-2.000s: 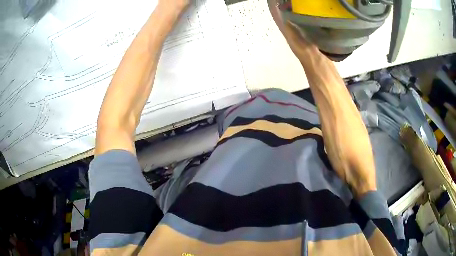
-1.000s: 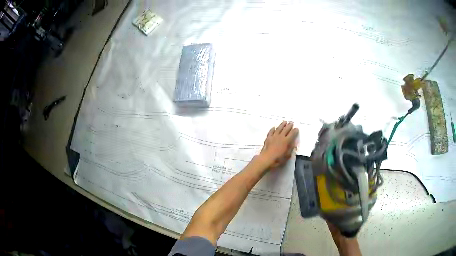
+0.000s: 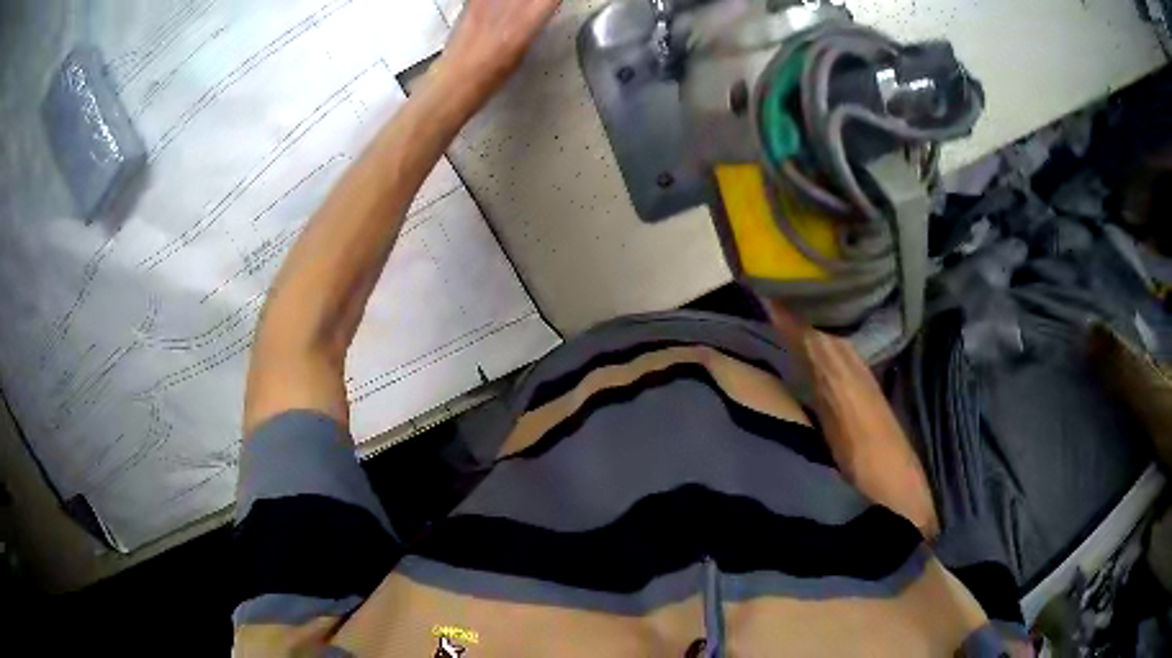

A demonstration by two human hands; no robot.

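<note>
The white paper marker with thin pattern lines lies over dark fabric plies on the left, its right edge stepped. The cutting machine, grey and yellow with coiled cable, stands right of that edge, its flat metal base on bare table. My left hand is at the top edge of the picture beside the paper's edge, its fingers cut off. My right forearm reaches up under the machine's motor; that hand is almost wholly hidden behind the motor it holds.
A shiny grey block lies on the paper at the far left. The pale speckled table ends just in front of my body. Dark cloth and grey scraps are heaped below the table on the right.
The view has swung back down to my body since one second ago. Compared with two seconds ago, the machine shows more fully, with its base in view, and sits farther left and lower.
</note>
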